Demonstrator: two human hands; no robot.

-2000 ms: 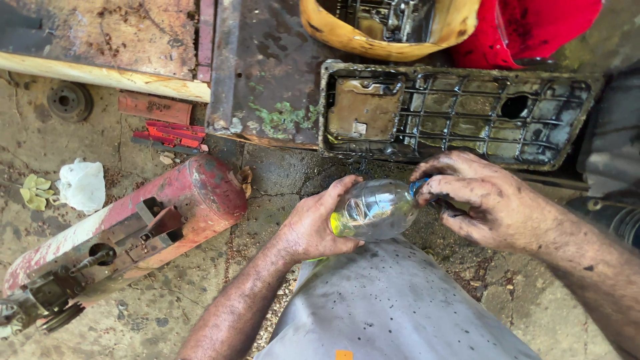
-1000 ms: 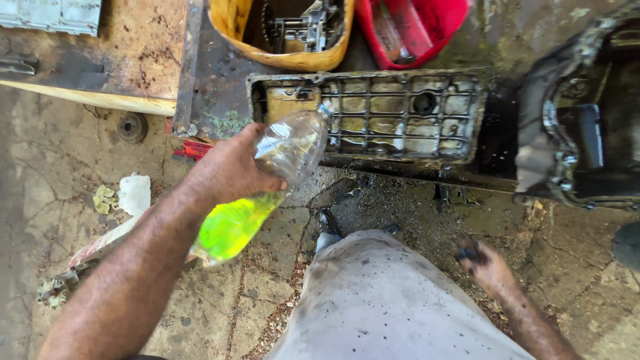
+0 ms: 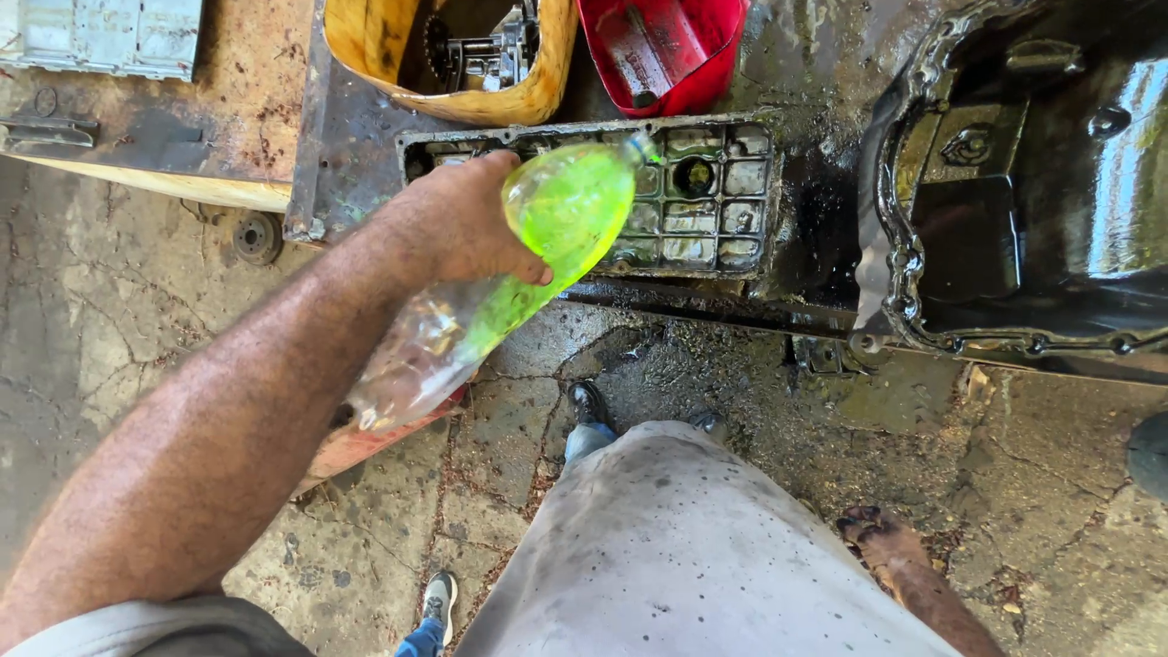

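My left hand (image 3: 474,219) grips a clear plastic bottle (image 3: 566,205) around its middle. The bottle is tilted, its neck toward the upper right over a ribbed metal engine cover (image 3: 666,246), and bright green-yellow liquid fills the neck end. A little green shows at the mouth. The cover lies ribs up on the bench, wet and oily, with a round hole (image 3: 693,177) at its right part. My right hand (image 3: 871,538) hangs low at the right with blackened fingers; whether it holds anything cannot be made out.
Behind the cover stand a cut yellow container (image 3: 511,105) with metal engine parts and a red container (image 3: 675,55). A large oily oil pan (image 3: 967,255) lies at the right. Below are a red cylinder (image 3: 365,447), a round metal part (image 3: 257,237) and another person's shoe (image 3: 440,598).
Two seconds ago both hands were at the bottle and its cap. The right hand has since moved away. From one second ago, the bottle has tipped over farther, its liquid now at the neck end.
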